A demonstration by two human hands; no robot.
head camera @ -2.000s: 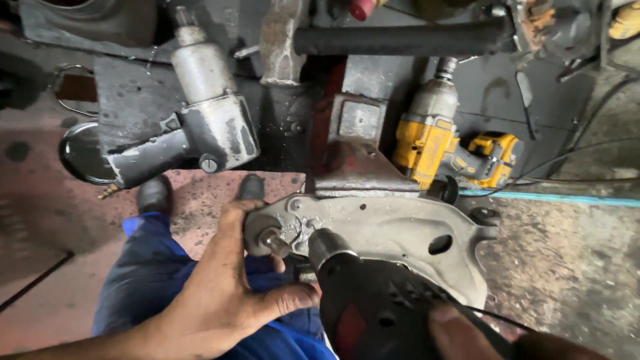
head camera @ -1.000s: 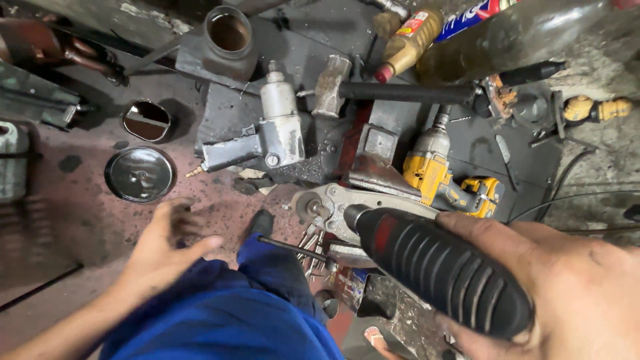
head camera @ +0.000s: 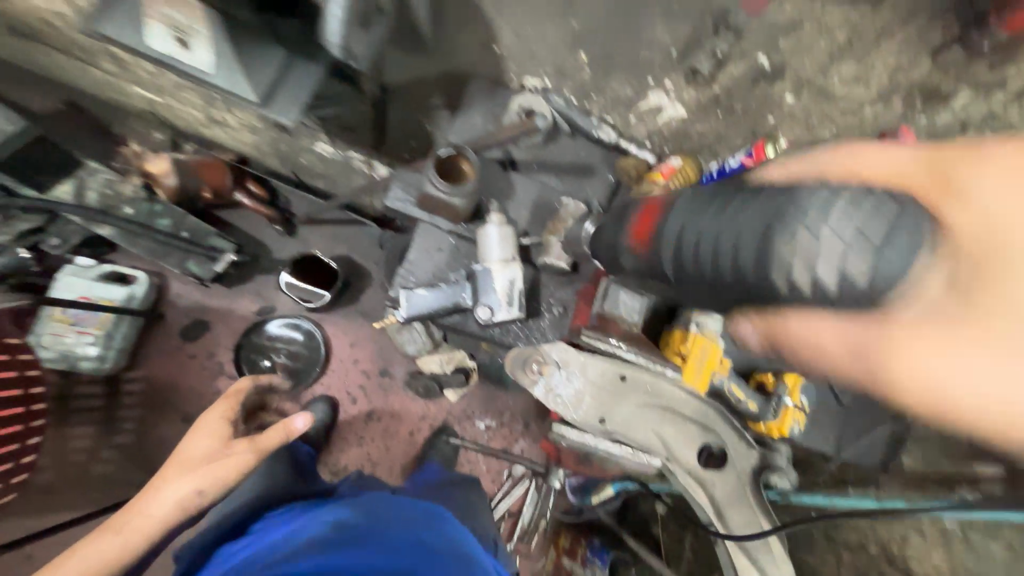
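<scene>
My right hand (head camera: pixel 896 320) grips a power tool by its ribbed black body (head camera: pixel 768 240), which has a red band near the front and is raised above the bench. Below it, a grey metal control arm (head camera: pixel 640 408) sits in a bench vise (head camera: pixel 616 312), its rounded end toward the left. My left hand (head camera: pixel 256 424) is off to the left over the floor, fingers apart and bent, holding nothing. A grey air impact wrench (head camera: pixel 496 280) lies on the bench left of the vise. Just right of the vise is a yellow cordless impact wrench (head camera: pixel 696 356).
A hammer head (head camera: pixel 560 232) is partly hidden behind the raised tool. Farther left are a round black pan (head camera: pixel 282 352), an open container (head camera: pixel 310 280) and a white jug (head camera: pixel 94 316). Several metal tools (head camera: pixel 528 504) stand below the vise. A black cable (head camera: pixel 760 536) crosses the lower right.
My left hand has let go of the control arm and moved left. My right hand has lifted the power tool away from the arm's end. The view has shifted widely.
</scene>
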